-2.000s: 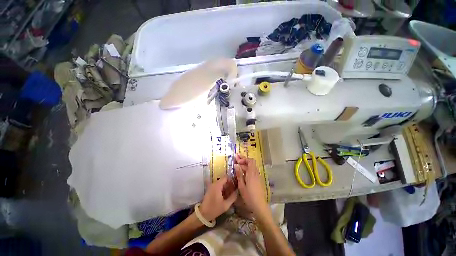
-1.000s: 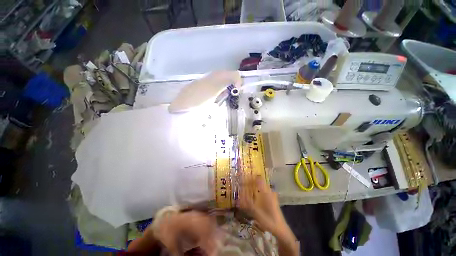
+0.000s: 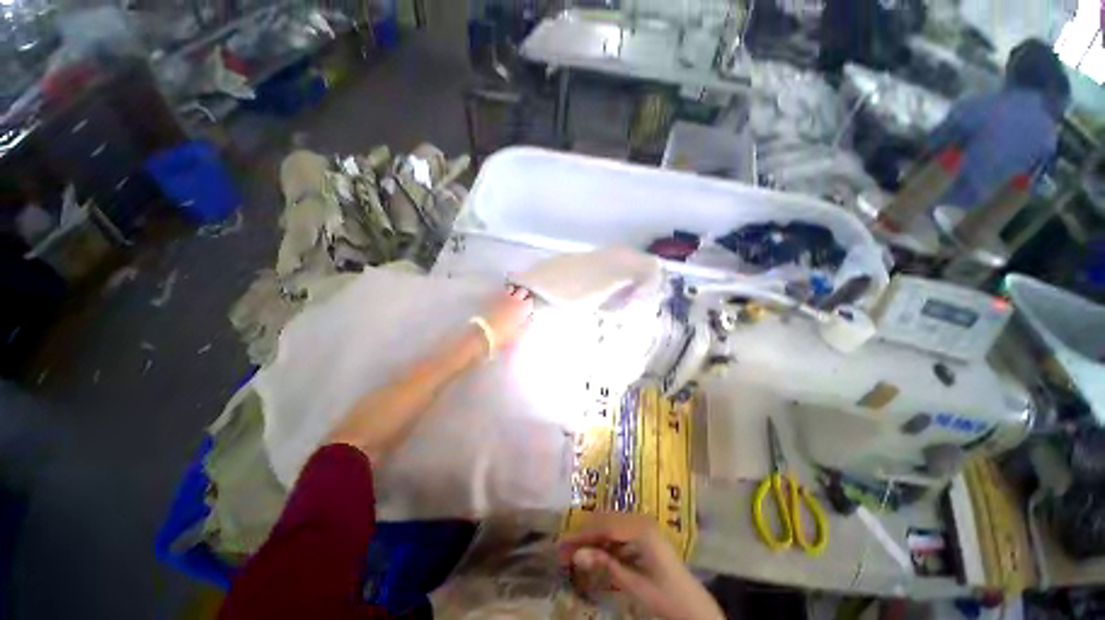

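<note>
A large pale beige cut panel point(image 3: 376, 327) lies flat on the table left of the needle area. My left hand point(image 3: 511, 317) is stretched across it, its fingers at the near edge of a tan-pink piece point(image 3: 594, 274); glare hides whether they grip it. My right hand point(image 3: 618, 560) is at the front edge of the yellow-taped machine bed point(image 3: 666, 472), fingers curled together; I cannot tell whether something small is in them. The white sewing machine point(image 3: 812, 363) stands to the right.
Yellow-handled scissors point(image 3: 790, 514) lie right of the bed, near a tool tray point(image 3: 931, 552). A long white tub point(image 3: 570, 194) with dark scraps stands behind. Khaki bundles point(image 3: 327, 212) are at the left, a blue crate point(image 3: 182, 533) below. A person point(image 3: 1000, 133) is at the far right.
The view has tilted up and turned left. My left hand has moved from the front edge across the panel to the tan-pink piece. My right hand remains near the bed's front, lower than before.
</note>
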